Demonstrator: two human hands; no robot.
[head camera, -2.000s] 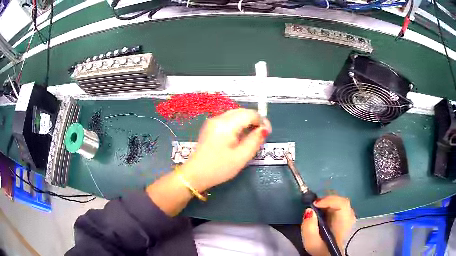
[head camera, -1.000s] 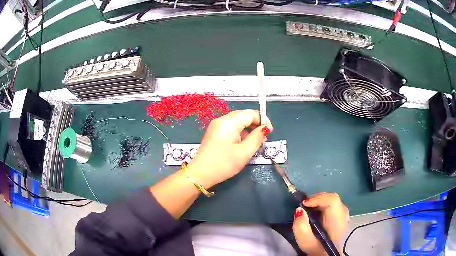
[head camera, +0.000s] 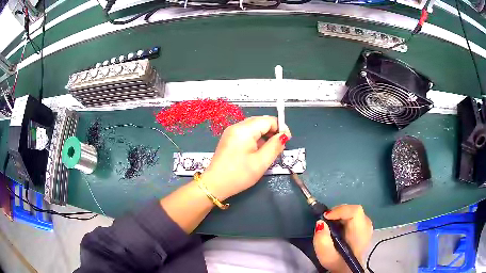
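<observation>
A grey LED bar housing (head camera: 192, 164) lies flat on the green mat, with a row of pale discs in it. My left hand (head camera: 240, 152) is over its middle and hides part of it. It holds tweezers (head camera: 281, 104) with the pale flat end pointing up; their tips are hidden. My right hand (head camera: 346, 234) holds a soldering iron (head camera: 320, 207) by its black handle. The iron's tip is at the front edge of the bar, right of my left hand. Solder wire (head camera: 166, 136) curves on the mat and ends near the bar's left end.
A red wire heap (head camera: 200, 113) lies behind the bar, black wires (head camera: 139, 161) to its left. A solder spool (head camera: 80, 154) and stacked bars (head camera: 117, 82) are left. A fan (head camera: 389, 96), metal-filled scoop (head camera: 409, 168) and black stand (head camera: 473, 141) are right. Another bar (head camera: 362, 37) is at the back.
Since two seconds ago the iron's tip has moved left along the bar, closer to my left hand. The bar at the back has shifted slightly right since one second ago. Both hands keep their tools.
</observation>
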